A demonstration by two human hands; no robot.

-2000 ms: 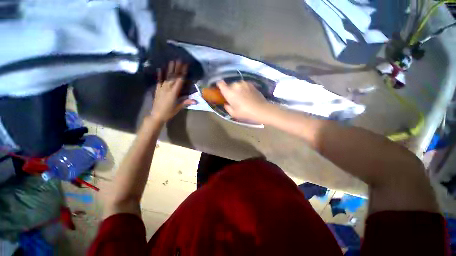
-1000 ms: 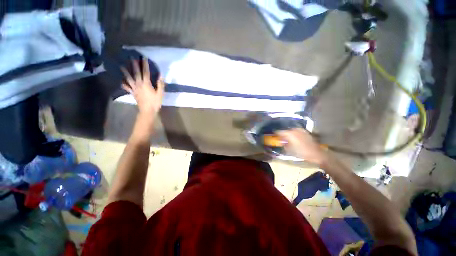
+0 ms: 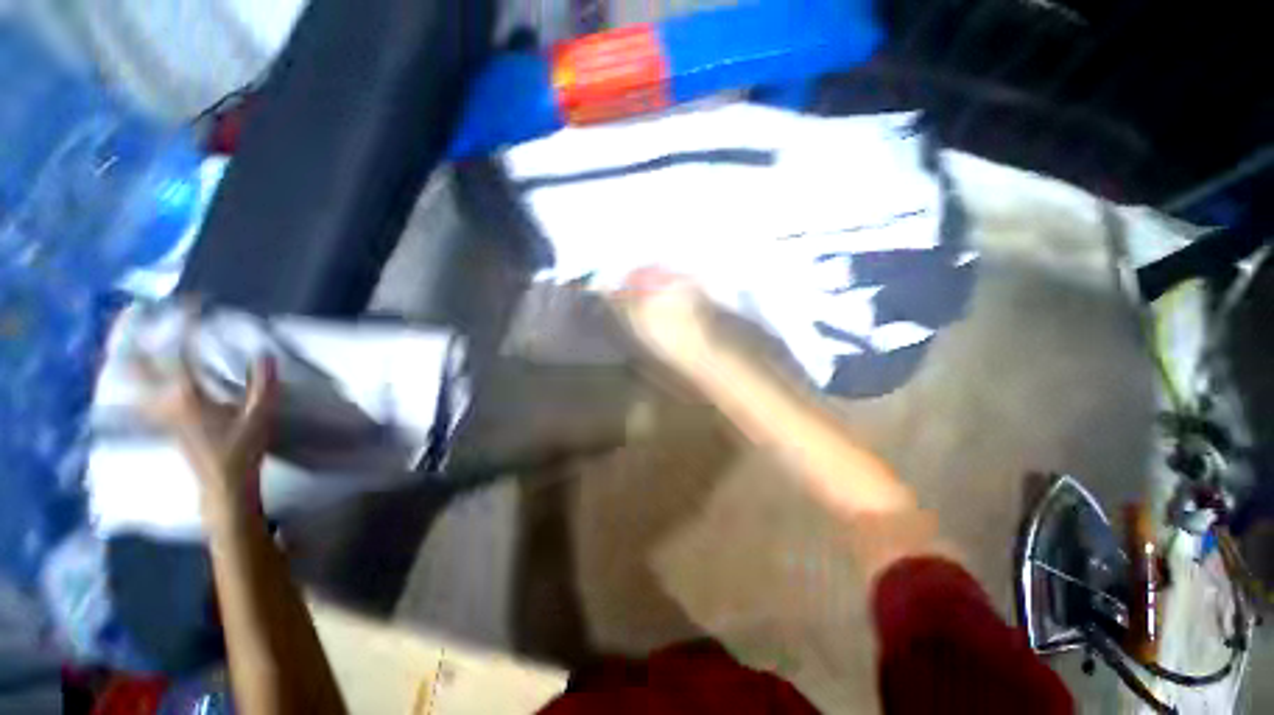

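Observation:
My left hand (image 3: 210,412) is on the stack of white panels with dark stripes (image 3: 356,384), draped over the dark padded arm at the left. Its fingers are apart and blurred; whether it grips a panel cannot be told. My right hand (image 3: 660,300) reaches to the near edge of the pile of white and dark panels (image 3: 838,189) at the far side of the table. Its fingers are blurred against the white cloth. The steam iron (image 3: 1073,559) stands at the right, out of my hands, its pointed soleplate showing.
The grey-brown ironing table (image 3: 782,531) lies before me. A long blue object (image 3: 769,49) with a red-orange label is behind the pile. A dark padded bar (image 3: 335,154) runs up at the left. Clear blue plastic (image 3: 84,252) is at the far left, hoses and fittings (image 3: 1195,468) at the right.
The view has swung left and towards the far side. My right hand has let go of the iron and moved to the far pile. My left hand has moved to the stack at the left.

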